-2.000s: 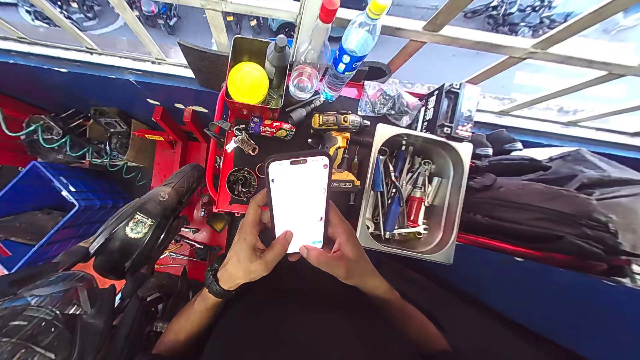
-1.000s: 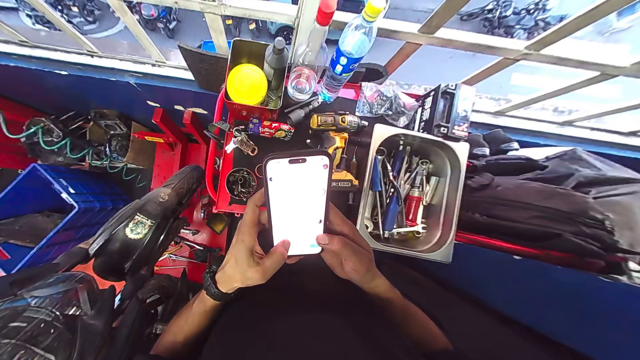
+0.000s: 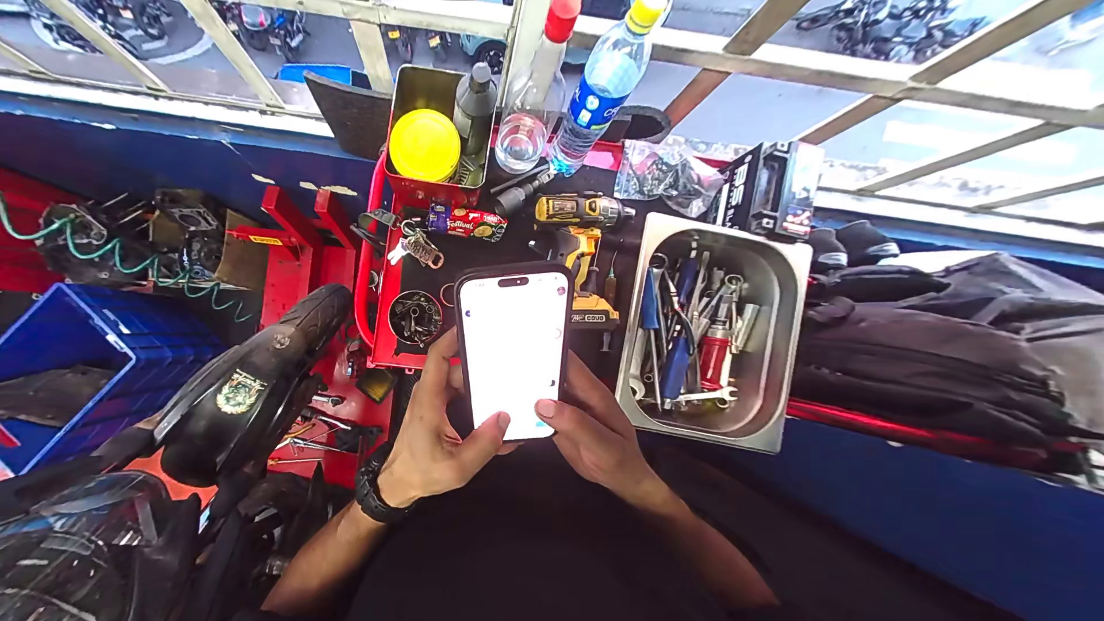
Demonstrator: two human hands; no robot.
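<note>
A smartphone (image 3: pixel 514 354) with a bright, mostly white screen is held upright between both hands. My left hand (image 3: pixel 444 431) grips its left side and lower corner, the thumb over the bottom of the screen; a black watch is on that wrist. On the right side, my right hand (image 3: pixel 595 423) holds the phone, its thumb at the lower right of the screen. Behind the phone lies a yellow and black cordless drill (image 3: pixel 580 246). Right of it stands a steel tray (image 3: pixel 780 345) of wrenches and screwdrivers. Keys (image 3: pixel 417 248) lie near a red snack wrapper (image 3: pixel 470 222).
Two plastic bottles, a clear one (image 3: pixel 523 129) and one with a blue label (image 3: pixel 604 86), stand by the window bars. A tin (image 3: pixel 423 194) holds a yellow-lidded tub (image 3: pixel 424 145). Black bags (image 3: pixel 931 362) lie at right; a motorcycle (image 3: pixel 250 388) and blue crate (image 3: pixel 129 362) are at left.
My right thumb has shifted slightly right and up from the bottom of the phone's screen. Both hands still hold the phone.
</note>
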